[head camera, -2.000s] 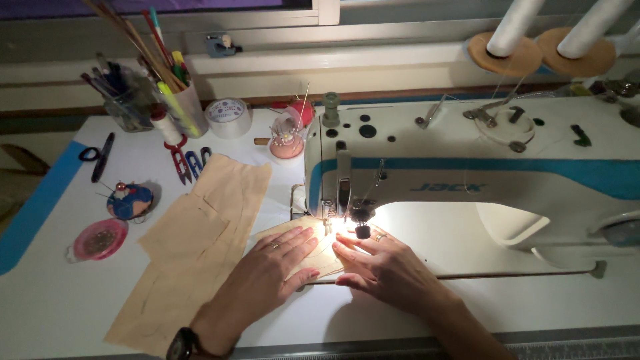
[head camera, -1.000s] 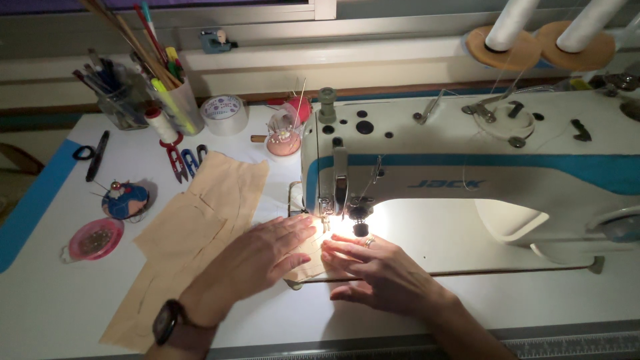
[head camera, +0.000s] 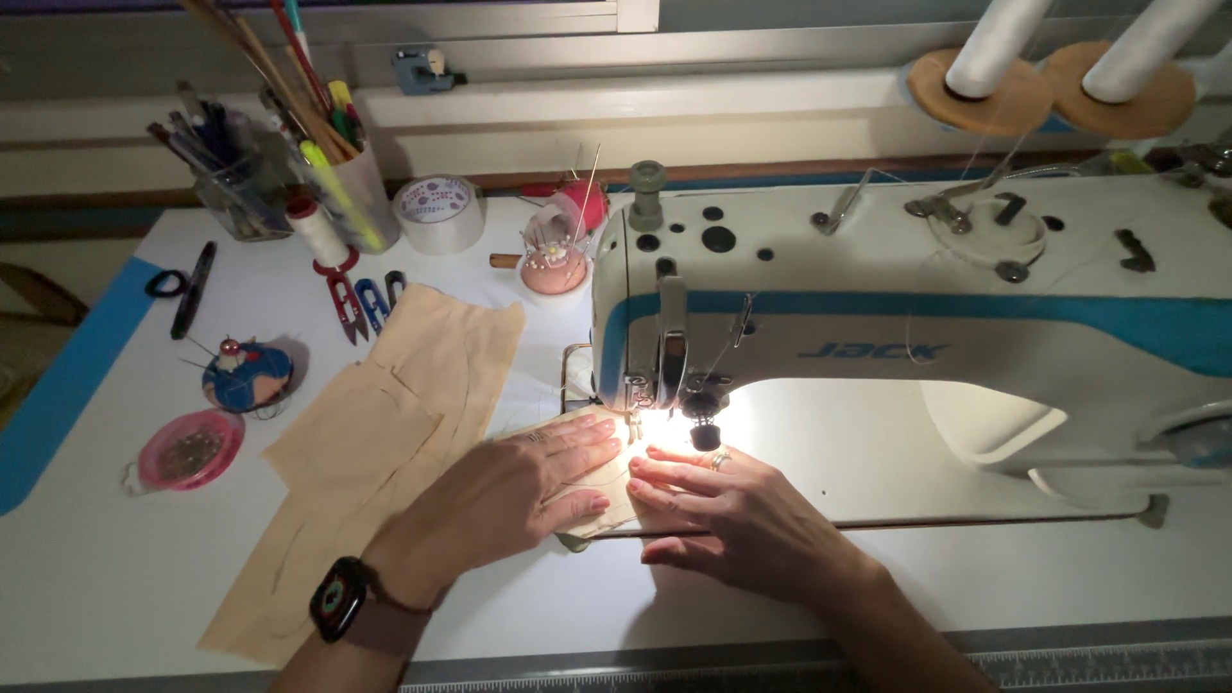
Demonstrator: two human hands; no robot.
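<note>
A white and blue Jack sewing machine (head camera: 866, 327) stands at the right, its lamp lit over the needle area. Under its presser foot (head camera: 635, 423) lies a small beige fabric piece (head camera: 608, 491). My left hand (head camera: 510, 491), with a smartwatch on the wrist, rests flat on this piece, left of the foot. My right hand (head camera: 722, 510), with a ring, lays its fingertips at the fabric's right edge, just in front of the foot; the thumb is apart from the fingers. Larger beige fabric pieces (head camera: 385, 423) with drawn lines lie left of my left hand.
Behind the fabric are thread snips (head camera: 348, 306), a thread spool (head camera: 320, 234), a tape roll (head camera: 440, 214), pen cups (head camera: 361, 197) and a pink pincushion (head camera: 553, 268). At the left lie a blue pincushion (head camera: 247, 375) and a pink pin dish (head camera: 191, 449). A ruler (head camera: 1107, 669) runs along the front edge.
The small fabric piece under my hands has shifted and turned, and its part in front of the foot shows differently. Both hands stay on it beside the presser foot.
</note>
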